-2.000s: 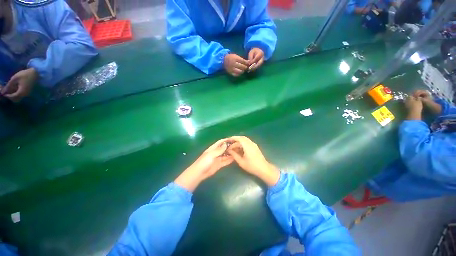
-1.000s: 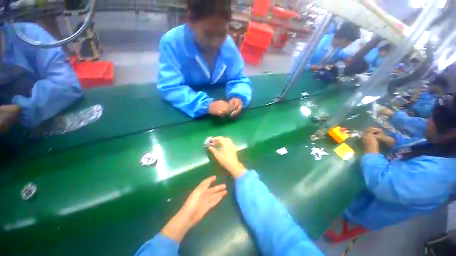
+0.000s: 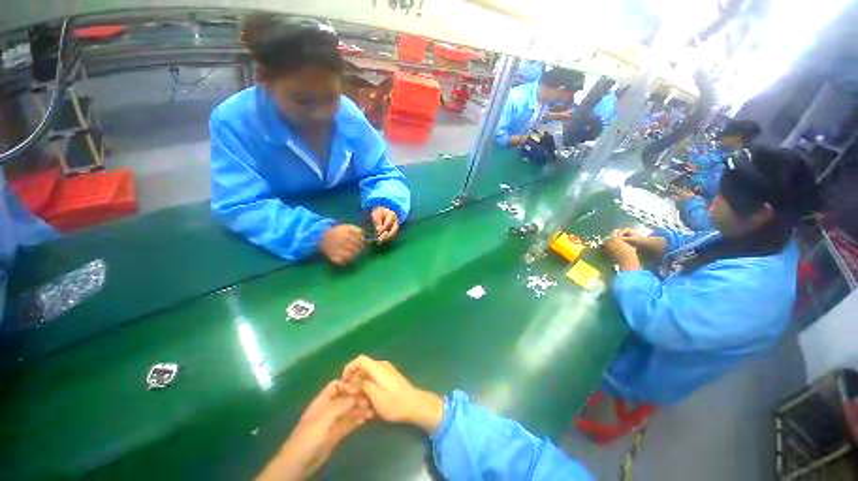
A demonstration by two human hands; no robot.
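My left hand [image 3: 325, 418] and my right hand [image 3: 388, 389] meet at the fingertips above the green belt, near the bottom centre. No object shows between the fingers, and their inner sides are hidden. One roundish silver-white unit with dark parts [image 3: 300, 310] lies on the belt beyond my hands. A similar unit [image 3: 162, 376] lies farther left. Both lie apart from my hands.
A person [image 3: 306, 169] across the glossy belt [image 3: 405, 299] holds hands together. Another person [image 3: 706, 272] sits at right, near an orange box [image 3: 566, 246], yellow card [image 3: 583, 274] and white pieces [image 3: 540, 284]. A metal post [image 3: 484, 131] rises behind. Clear plastic [image 3: 71, 293] lies left.
My right hand first held a unit with my left, then reached out with it to the belt. It is now back against my left hand, and the unit lies on the belt. The view has turned right.
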